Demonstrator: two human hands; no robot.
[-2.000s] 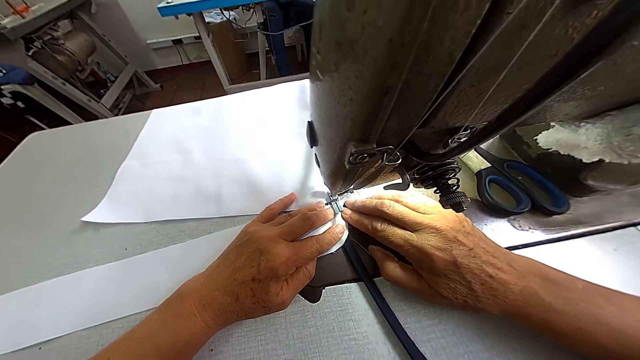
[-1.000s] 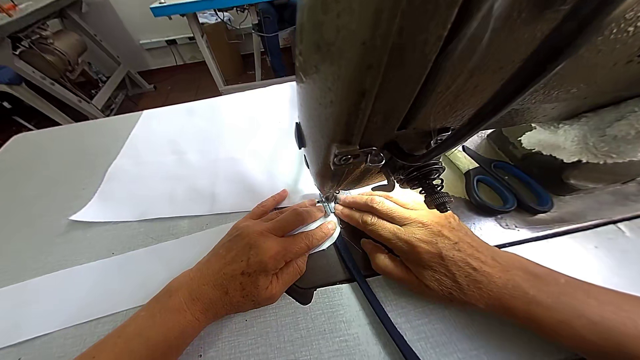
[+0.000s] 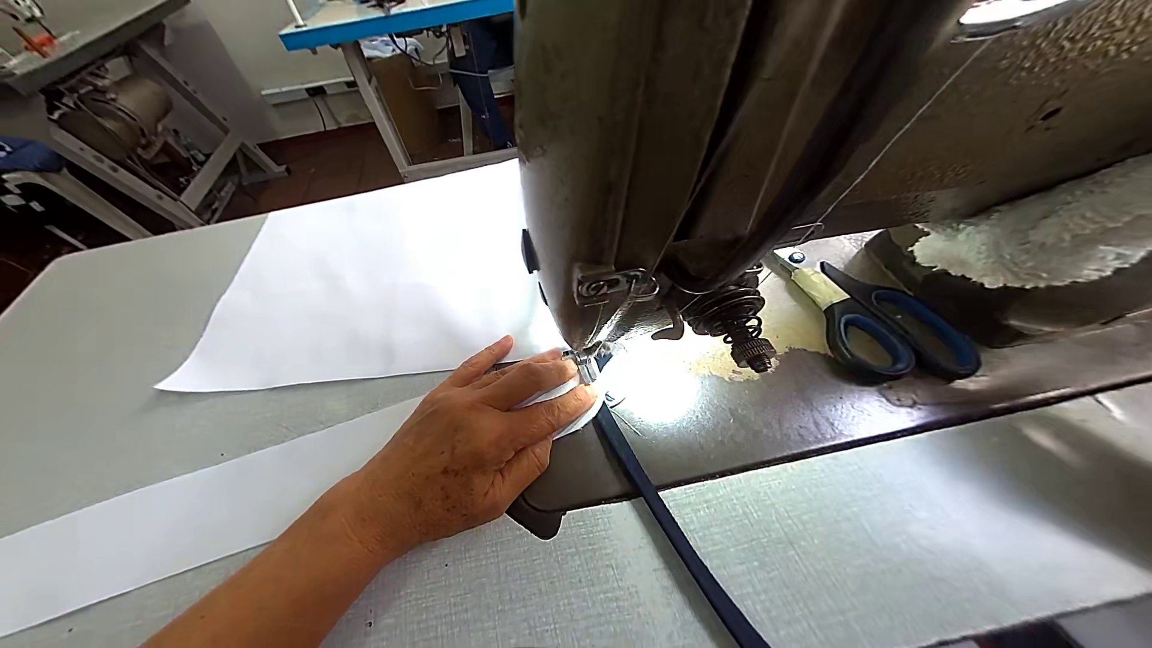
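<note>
My left hand [image 3: 481, 432] presses its fingertips on a folded white fabric piece [image 3: 576, 421] beside the presser foot [image 3: 587, 364] of a sewing machine [image 3: 630, 135]. From under the foot a narrow navy strip [image 3: 661, 513] runs down toward the front edge. One long white fabric strip [image 3: 207, 504] extends left from beneath my left hand. Behind it a large white fabric panel [image 3: 378, 279] lies on the table. The needle area is partly hidden by the machine head. My right hand is out of view.
Scissors with black and blue handles [image 3: 891, 333] lie on the metal machine bed, right of the tension spring [image 3: 742, 324]. Whitish fluffy material [image 3: 1035, 225] sits at the far right. Beyond the grey table [image 3: 81, 306] stand another machine's motor and frame [image 3: 126, 108] and a blue-edged table [image 3: 396, 22].
My right hand has left the cloth beside the presser foot and gone out of view. My left hand remains on the fabric at the foot.
</note>
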